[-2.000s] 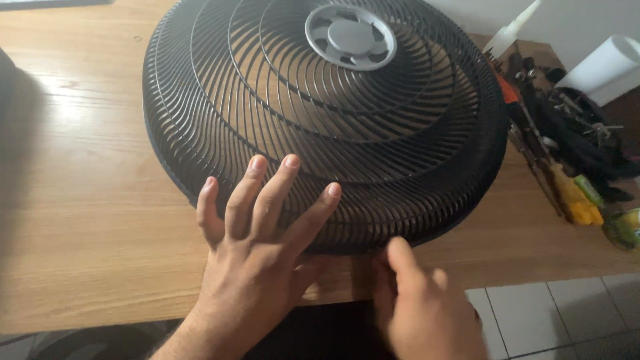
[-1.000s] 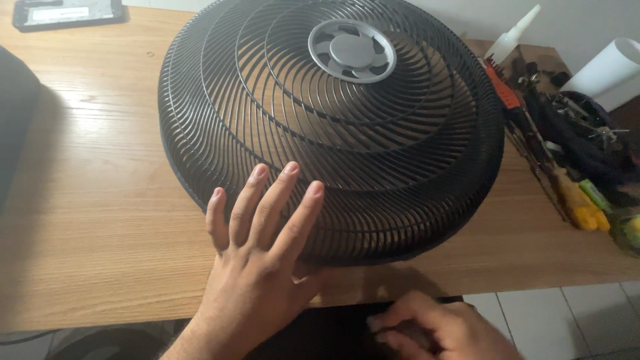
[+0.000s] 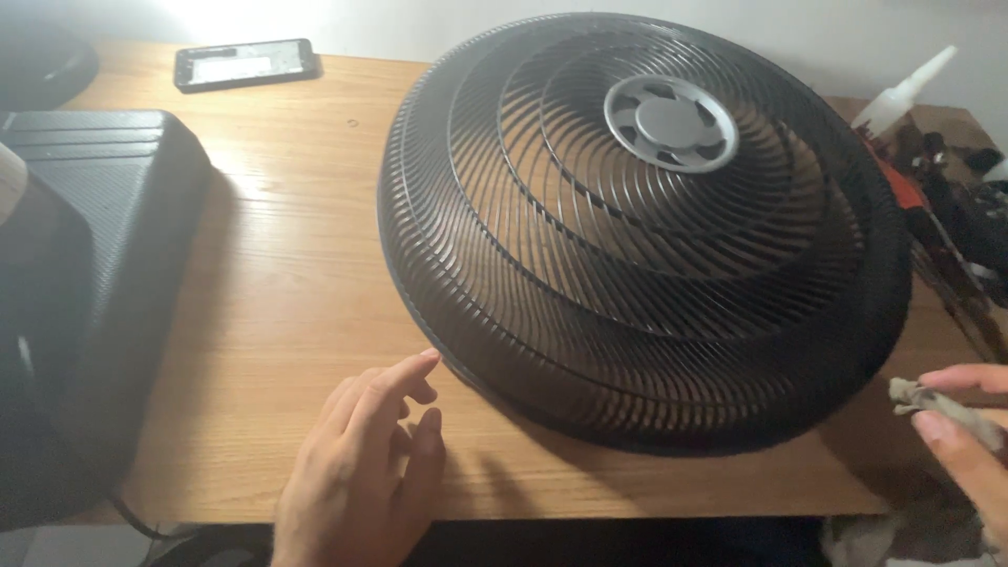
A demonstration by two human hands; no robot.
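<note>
A round black plastic fan grille [image 3: 551, 260] with a grey hub ring [image 3: 673, 124] at its centre lies on the wooden table [image 3: 291, 331]. Near the grille's lower left rim is my left hand [image 3: 366, 457], its fingers slightly bent and nothing held; whether the index fingertip touches the rim is hard to tell. At the right edge of the view, my right hand [image 3: 965, 441] pinches a small crumpled greyish cloth [image 3: 949, 409] between thumb and fingers, off to the right of the grille. Part of that hand is out of view.
A dark textured plastic case [image 3: 118, 236] stands at the left, with a cable below it. A smartphone [image 3: 244, 64] lies at the back left. Behind the grille on the right are a white-nozzled bottle [image 3: 894, 102], an orange-and-black tool [image 3: 902, 185] and assorted dark items.
My left hand has come off the front of the grille to its lower left rim. My right hand has moved right, and a cloth now shows in it. The view has shifted left.
</note>
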